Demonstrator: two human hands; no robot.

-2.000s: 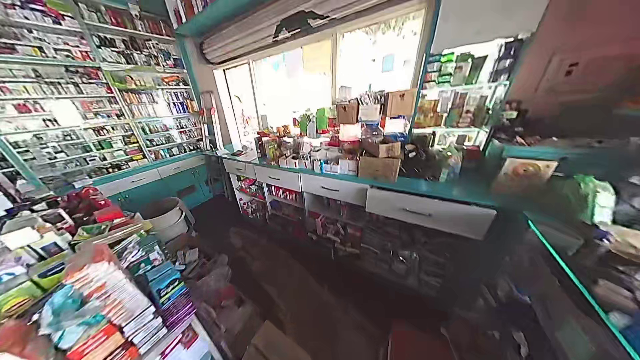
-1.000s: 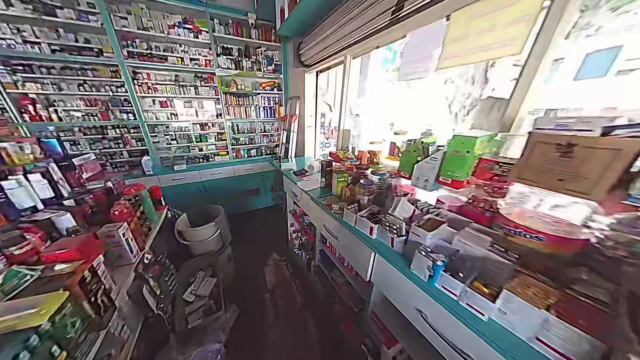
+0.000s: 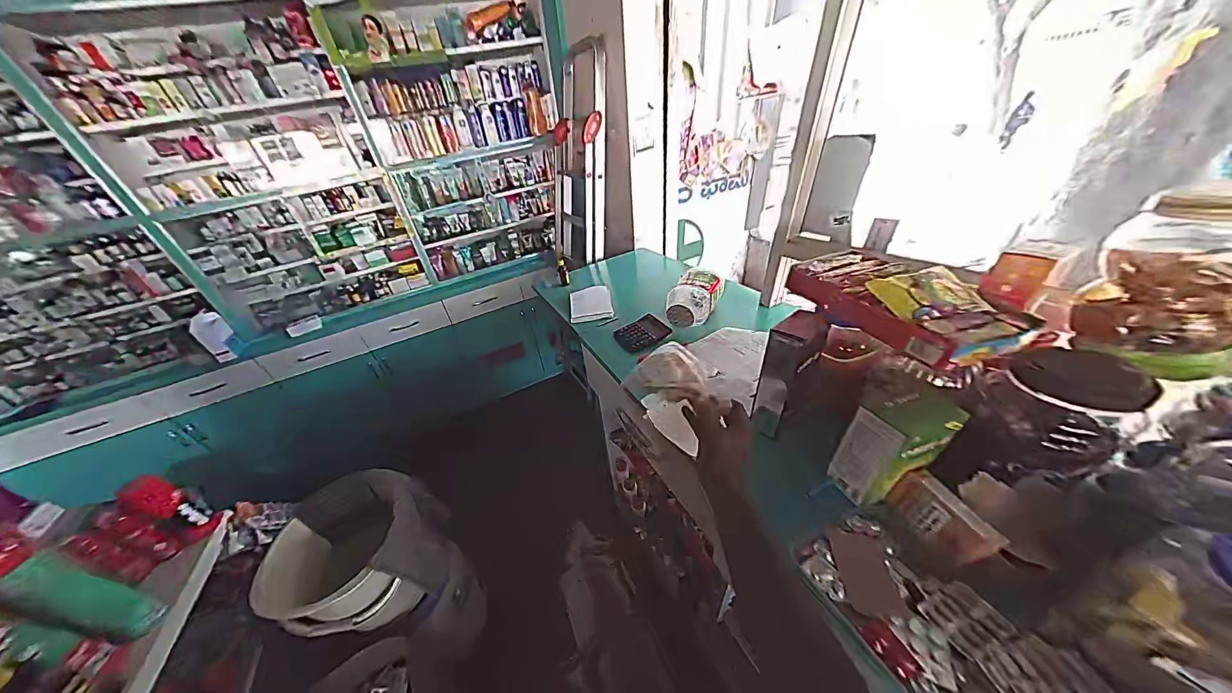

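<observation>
My right hand (image 3: 717, 428) extends over the teal counter, its fingers curved beside a clear plastic packet (image 3: 672, 371) and a small white paper (image 3: 671, 422). The fingertips overlap the paper's edge; blur hides whether they grip it. Past the packet lie a dark calculator (image 3: 642, 333), a white pad (image 3: 591, 305) and a white-capped jar (image 3: 694, 296) on its side. A large white sheet (image 3: 733, 362) lies right of the packet, beside a dark upright box (image 3: 791, 358). My left hand is out of view.
A red display box (image 3: 914, 313), a green carton (image 3: 895, 433) and a dark-lidded jar (image 3: 1068, 404) crowd the counter at right. White buckets (image 3: 337, 549) stand on the floor at lower left. Stocked shelves line the back wall, with a ladder (image 3: 582, 154) beside them.
The view has swung left and come closer to the counter's far end. My right hand and forearm, not seen in the earlier frames, now reach over the counter.
</observation>
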